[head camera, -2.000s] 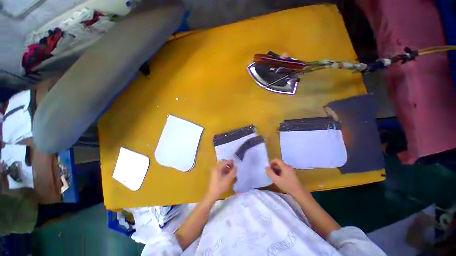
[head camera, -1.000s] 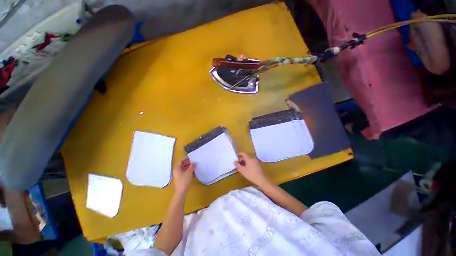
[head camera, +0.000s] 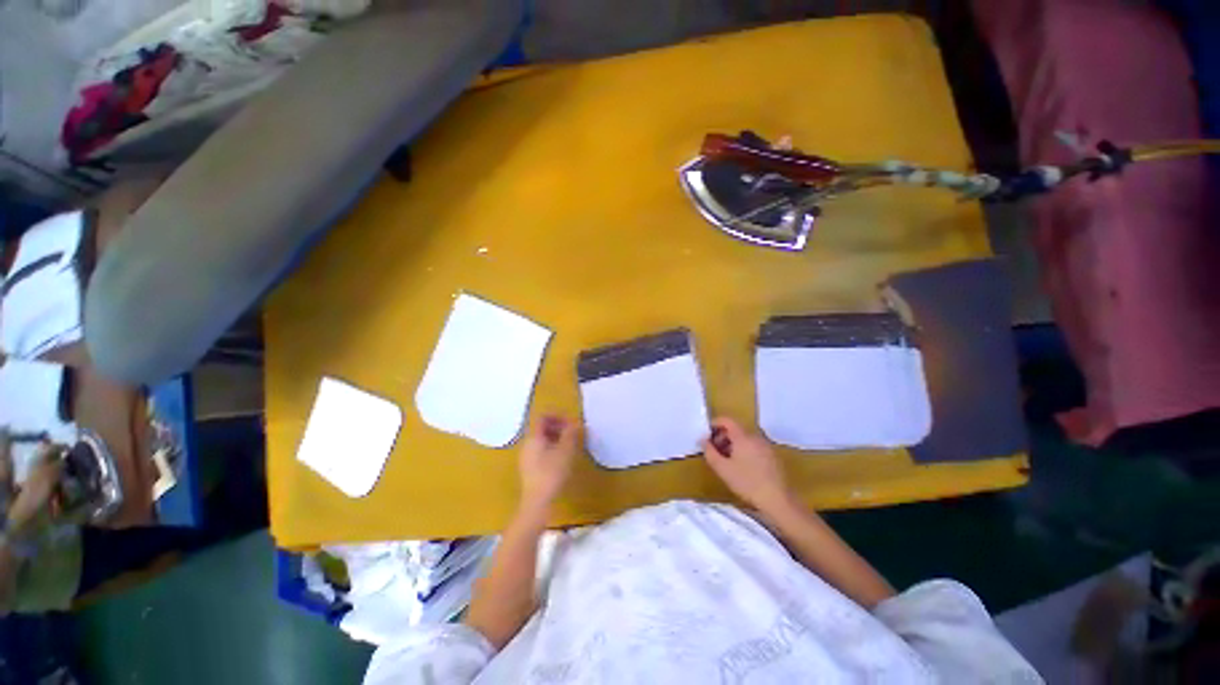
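Note:
A pocket piece (head camera: 646, 411), pale side up with a dark top band, lies flat in front of me. My left hand (head camera: 546, 462) is just left of it, empty, with curled fingers slightly apart. My right hand (head camera: 747, 466) has its fingertips at the piece's right edge; whether they pinch it is unclear. More pocket pieces (head camera: 840, 396) with dark bands lie to the right. A plain white template or piece (head camera: 484, 371) lies to the left, with a smaller white piece (head camera: 351, 436) beyond it. The iron (head camera: 749, 196) rests farther back.
The yellow table (head camera: 562, 174) has a dark pad (head camera: 970, 361) at its right corner. The iron's wrapped hose (head camera: 990, 182) runs off right. A grey sleeve board (head camera: 281, 201) overhangs the left side. Another person's hand (head camera: 38, 484) is beside an iron (head camera: 94, 475) at far left.
The piece between my hands was held tilted above another; it now lies flat with its dark band at the back. My left hand has come away from its left edge. The view has shifted.

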